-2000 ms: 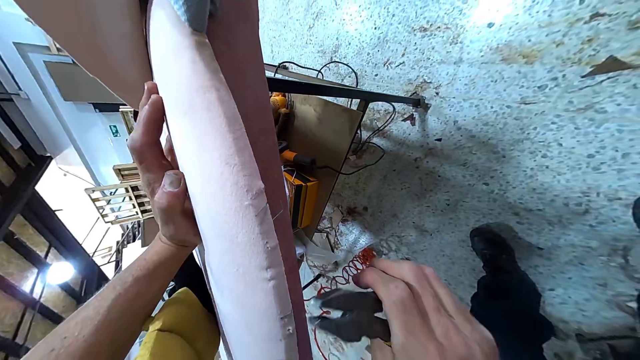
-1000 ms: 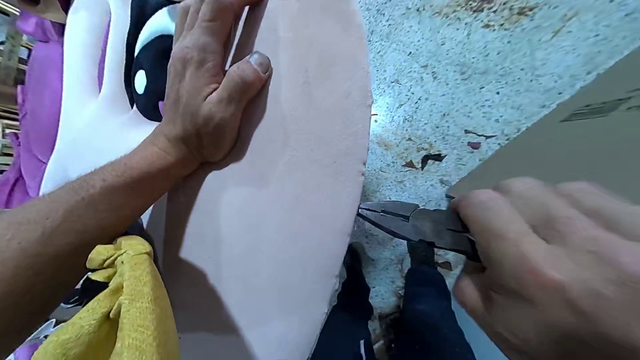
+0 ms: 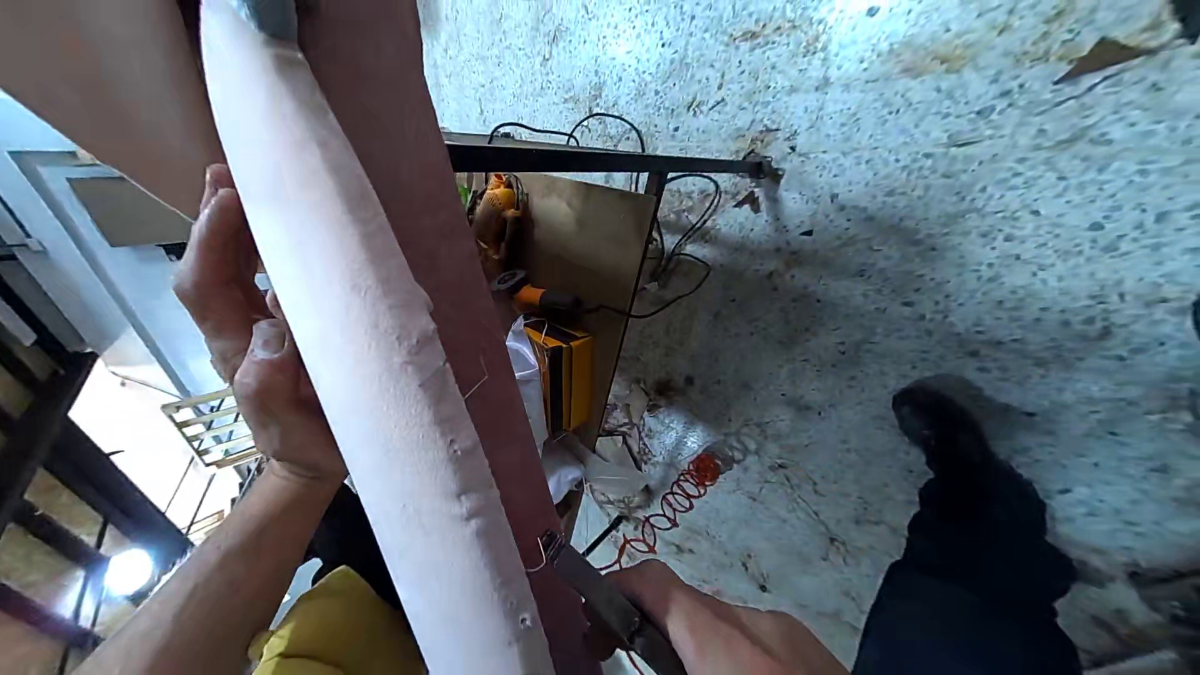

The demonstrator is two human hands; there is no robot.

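Observation:
A long padded piece covered in pale pink fabric (image 3: 375,328) runs from top to bottom of the view, with a darker pink side (image 3: 450,244) along its right. My left hand (image 3: 267,347) grips its left side, thumb against the pale fabric and some fingers hidden behind. In my right hand (image 3: 722,623) at the bottom are metal pliers (image 3: 600,591). Their jaw tips touch or nearly touch the darker side beside the pale edge, where a thin curved wire or thread shows. Small bumps line that edge, and another thin strand stands out farther up.
Under the piece, a shelf board (image 3: 586,225) on a black metal frame (image 3: 600,157) holds orange power tools (image 3: 539,298) and a yellow-black box (image 3: 567,375). Black cables and a coiled red hose (image 3: 689,487) lie by the speckled floor (image 3: 872,244). A dark-clothed leg and shoe (image 3: 947,441) are right.
The view has swung from the broad pink face back to the padded edge. My left hand grips the side instead of lying flat, and the pliers' open jaws have come together at the darker side.

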